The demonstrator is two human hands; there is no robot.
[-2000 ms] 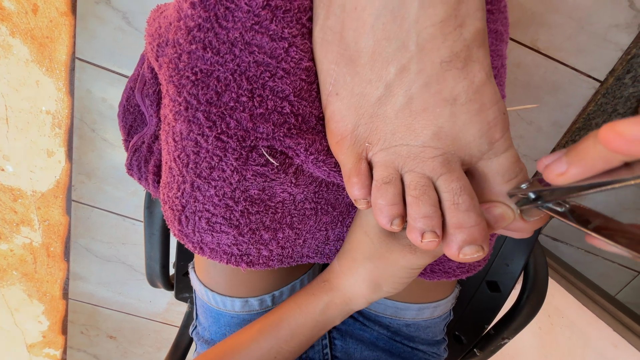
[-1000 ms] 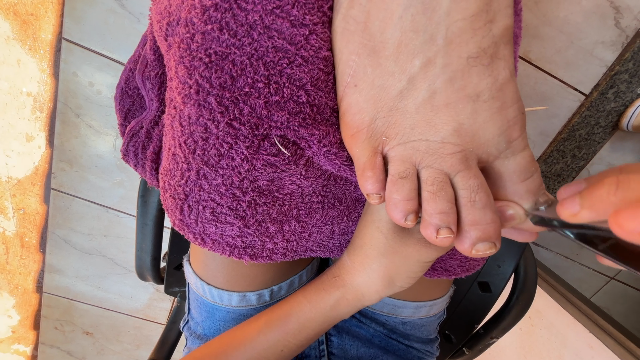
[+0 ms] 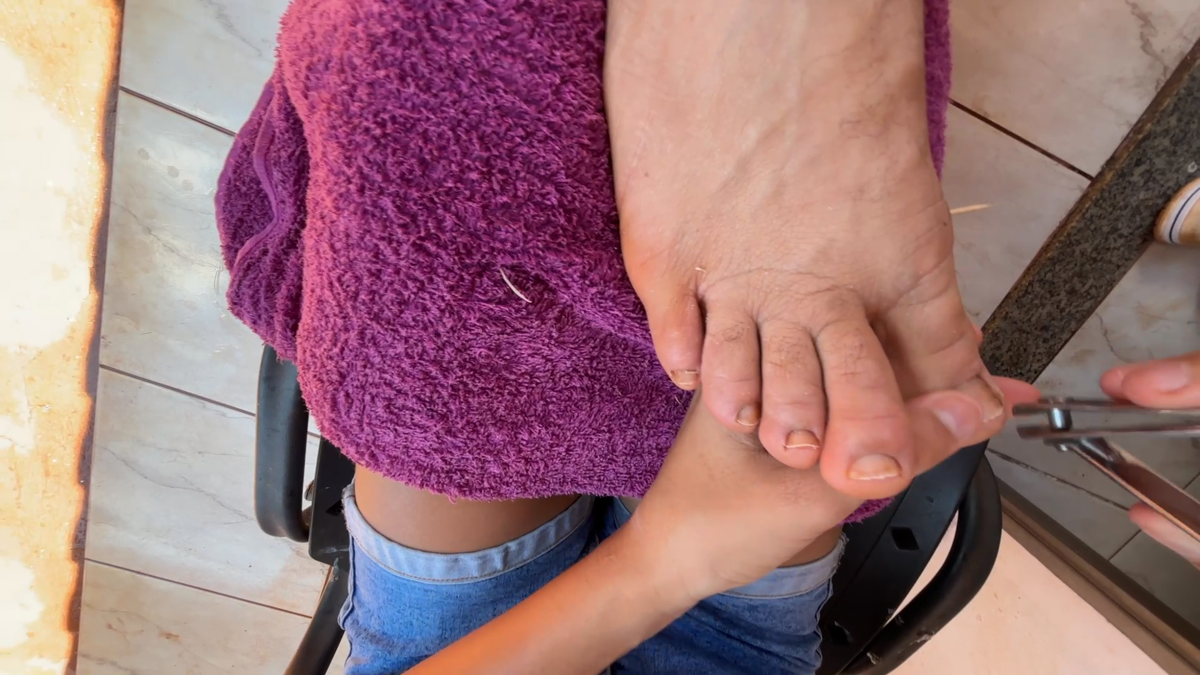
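A bare foot point(image 3: 787, 178) rests on a purple terry towel point(image 3: 450, 234) spread over my lap. My left hand point(image 3: 750, 506) reaches under the toes and grips the big toe point(image 3: 937, 352), its thumb lying across that toe near the nail. At the right edge my right hand point(image 3: 1158, 384), partly out of view, holds metal nail clippers point(image 3: 1087, 427) with the lever raised. The clipper jaws are just right of the big toe and a fingertip of my left hand. A pale thin sliver point(image 3: 515, 286) lies on the towel.
Black chair parts point(image 3: 281, 450) show on both sides of the denim shorts point(image 3: 459, 572). A dark speckled stone edge point(image 3: 1078, 225) crosses the tiled floor point(image 3: 178, 281) at right, beside part of a striped item point(image 3: 1183, 214). A sunlit, worn surface point(image 3: 47, 281) runs along the left.
The clippers were at the big toe two seconds ago and are now apart from it, to the right, with my right hand. My left hand still grips the toe.
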